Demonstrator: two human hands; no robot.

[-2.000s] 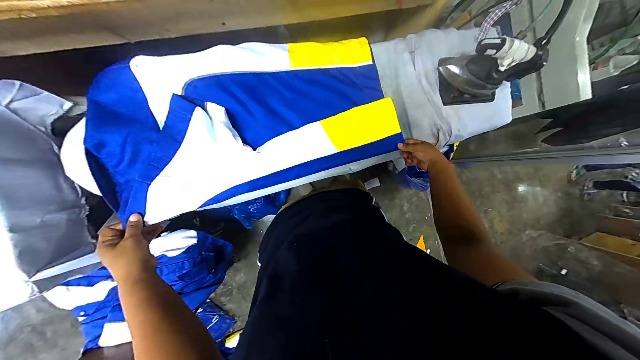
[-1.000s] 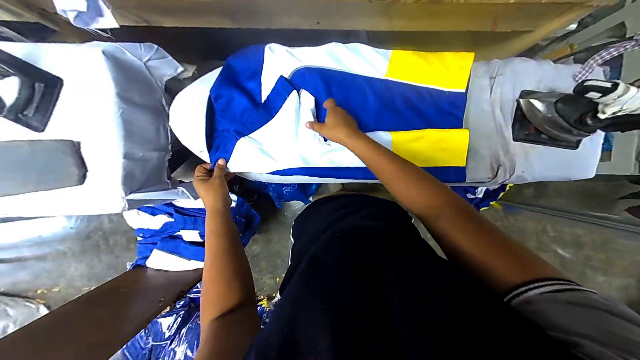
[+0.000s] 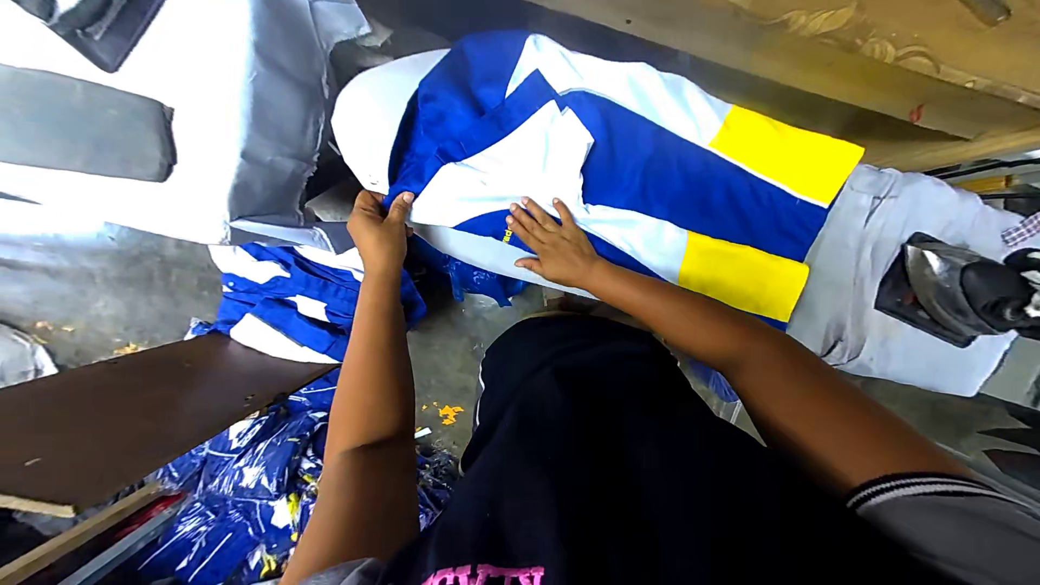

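Note:
A blue, white and yellow garment [image 3: 682, 162] lies over a narrow padded ironing board [image 3: 366, 114], whose rounded white end shows at the left. My left hand [image 3: 380, 227] pinches the garment's blue edge near that end between thumb and fingers. Flat on the garment's near side, fingers spread, rests my right hand [image 3: 556, 244], beside small yellow lettering. An electric iron [image 3: 951, 288] sits on the grey cloth at the board's right end, apart from both hands.
At upper left is a second padded ironing surface [image 3: 203, 195] with part of another iron. Blue and white garments [image 3: 284, 301] hang below it. A brown board [image 3: 162, 398] and plastic-wrapped garments [image 3: 236, 496] are at lower left. A wooden ledge [image 3: 812, 73] runs behind the board.
My right hand has left the garment's yellow end, where it was two seconds ago, and now lies flat near its middle. My left hand still pinches the blue edge. The view has turned.

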